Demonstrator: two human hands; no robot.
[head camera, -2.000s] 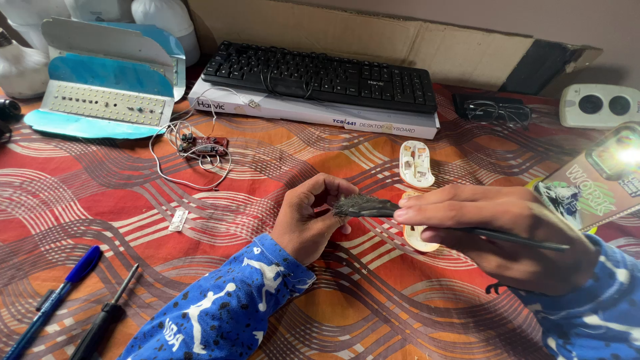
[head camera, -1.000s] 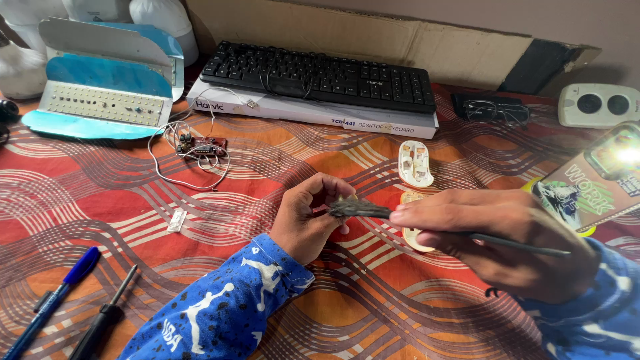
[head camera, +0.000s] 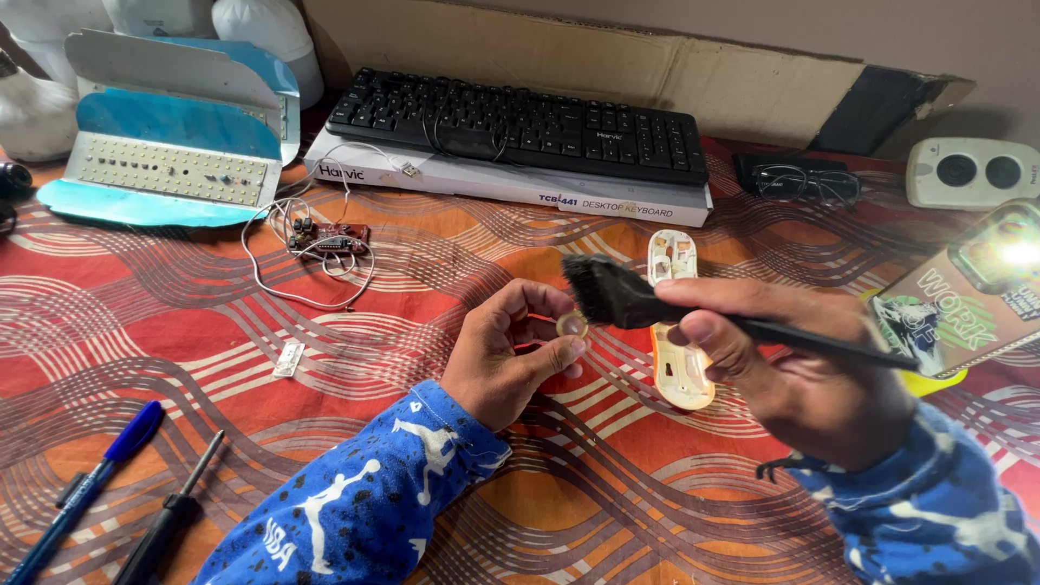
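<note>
My left hand (head camera: 520, 349) pinches a small round ring-like part (head camera: 572, 325) between thumb and fingers; its exact kind cannot be told. In my right hand (head camera: 788, 357) is a black brush (head camera: 617, 296), its bristles just right of the round part and close to it. Beyond the hands, on the patterned cloth, lies a white plastic shell half (head camera: 673, 253) with its inside facing up. A second, orange-rimmed shell piece (head camera: 684, 378) rests nearer me, partly covered by my right fingers.
A black keyboard (head camera: 520, 122) lies on its box (head camera: 504, 191) at the back. Left are LED panels (head camera: 171, 166), a wired circuit board (head camera: 333, 240), a small white piece (head camera: 288, 358), a blue pen (head camera: 97, 479) and a screwdriver (head camera: 175, 512). Right are eyeglasses (head camera: 804, 183) and a lit phone (head camera: 959, 301).
The brush has lifted off and tilted so its bristles stand clear to the right of my left hand. The round part, hidden behind the brush before, now shows in my left fingers.
</note>
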